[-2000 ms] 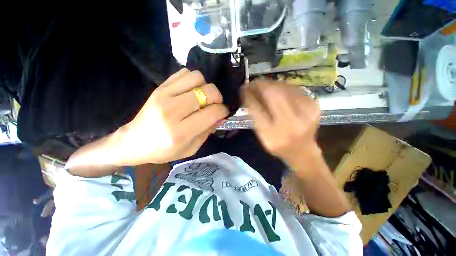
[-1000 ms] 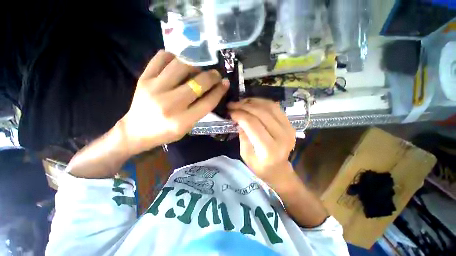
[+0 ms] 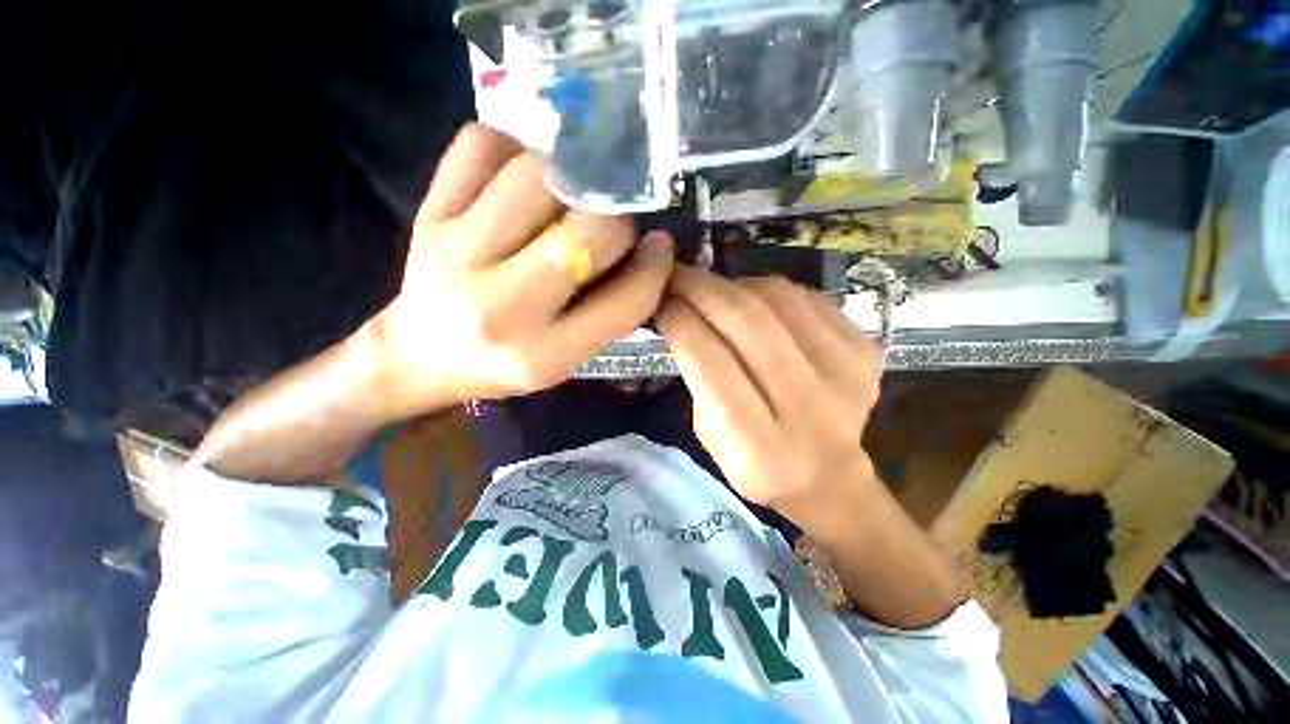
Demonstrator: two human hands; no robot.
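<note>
A small black garment piece (image 3: 671,226) lies under and between my fingertips at the needle area, mostly hidden by my hands and the clear eye guard (image 3: 611,167). My left hand (image 3: 524,276), with a yellow ring, presses and pinches the piece from the left, fingertips close to the guard. My right hand (image 3: 771,371) pinches the near end of the piece, its fingertips touching those of my left hand. The presser foot and needle are mostly hidden behind the guard.
A large black garment pile (image 3: 212,184) covers the left side. Stained yellow cloth (image 3: 849,212) lies on the machine right of the needle. A ruler-like strip (image 3: 990,349) edges the table. A cardboard box (image 3: 1132,439) with black scraps (image 3: 1054,549) stands below right. Grey cylinders (image 3: 905,85) stand behind.
My right hand has moved in from the right, where it was blurred, to meet my left fingertips. My left hand has shifted up toward the guard, and less of the black piece shows.
</note>
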